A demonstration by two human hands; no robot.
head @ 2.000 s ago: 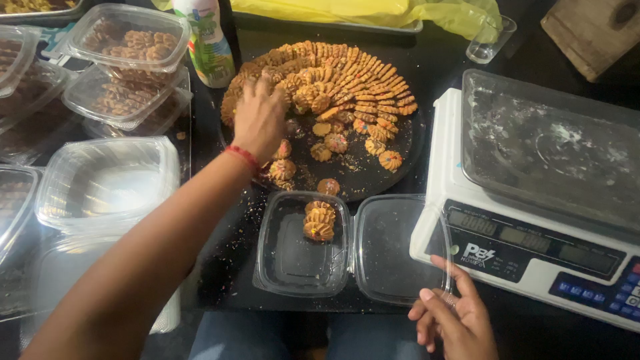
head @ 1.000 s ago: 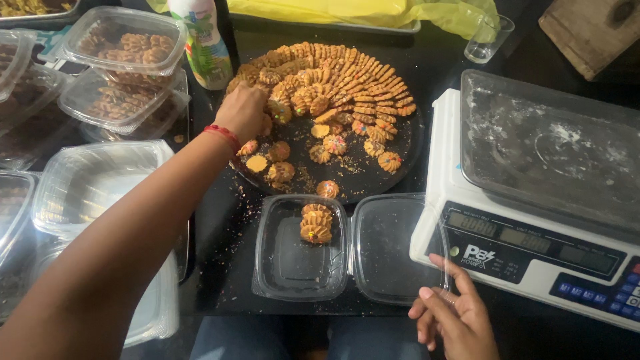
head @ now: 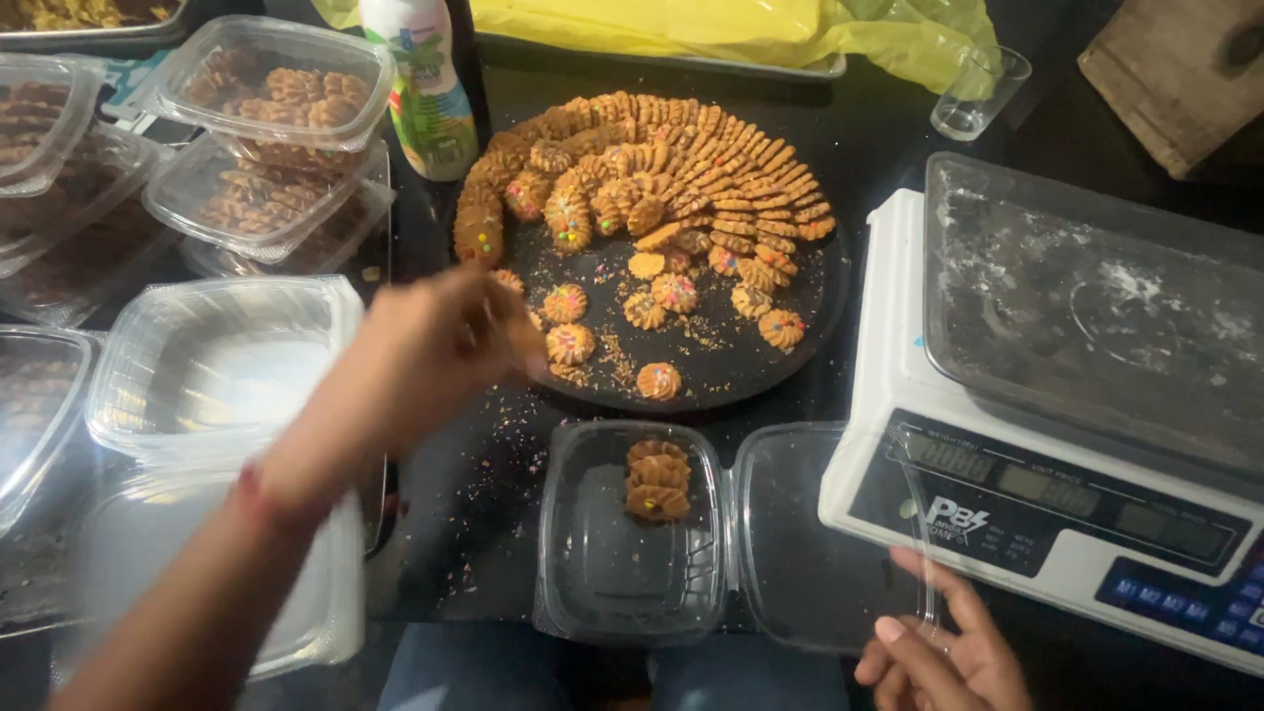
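Note:
My left hand (head: 454, 346), blurred, is over the left edge of a round black tray (head: 711, 375) with rows of piped cookies (head: 691, 178), some with coloured sprinkles. An orange-brown patch shows at its fingertips, but whether that is a cookie I cannot tell. Nearer me lies an open clear plastic clamshell container (head: 592, 592), a short row of cookies (head: 659, 481) in its base. My right hand (head: 938, 632) has thumb and forefinger at the right edge of the container's lid (head: 820, 533), pinching it.
At the right stands a white digital scale (head: 879, 395) with a dusty platform. Filled clear containers (head: 276, 89) are stacked at the left, beside nested ones (head: 227, 365). Behind are a bottle (head: 430, 99), a small glass (head: 978, 94), yellow plastic (head: 642, 25) and a wooden block (head: 1175, 79).
My left hand has come away from the cookie rows at the tray's left side, toward me. My right hand has stayed at the lid's edge.

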